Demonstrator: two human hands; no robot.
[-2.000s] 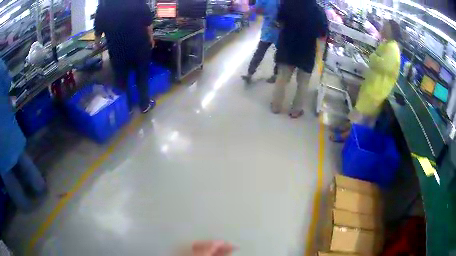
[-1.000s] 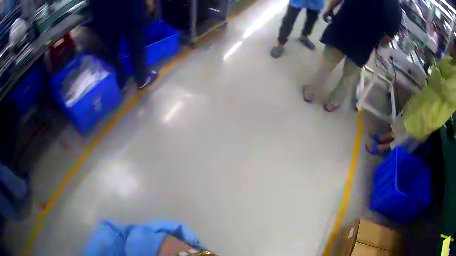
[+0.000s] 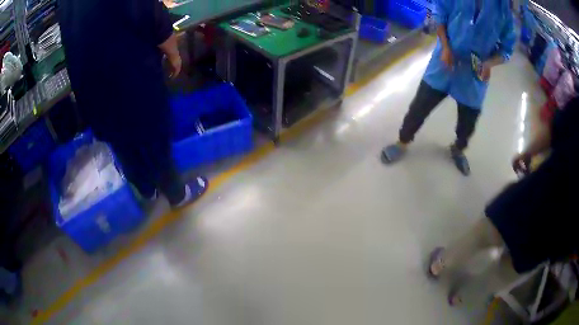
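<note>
Neither of my hands is in the picture. The grey, shiny floor [image 3: 305,241] lies nearest in front of me, with a yellow line [image 3: 136,244] running up from the lower left. A blue crate [image 3: 105,225] with white, crinkled material in it stands at the left. A second blue crate [image 3: 219,143] stands behind a person in dark clothes. A green-topped bench [image 3: 286,44] with flat devices on it stands at the top middle.
A person in dark clothes [image 3: 114,82] stands at the left bench. A person in a blue smock [image 3: 466,51] stands at the upper right. Another person in dark clothes [image 3: 546,197] is at the right edge, beside a white metal frame [image 3: 536,292].
The view has moved forward and turned. The blue sleeve and wrist at the bottom have left the picture. The left crates and the green bench look nearer. The cartons and right crate are out of view.
</note>
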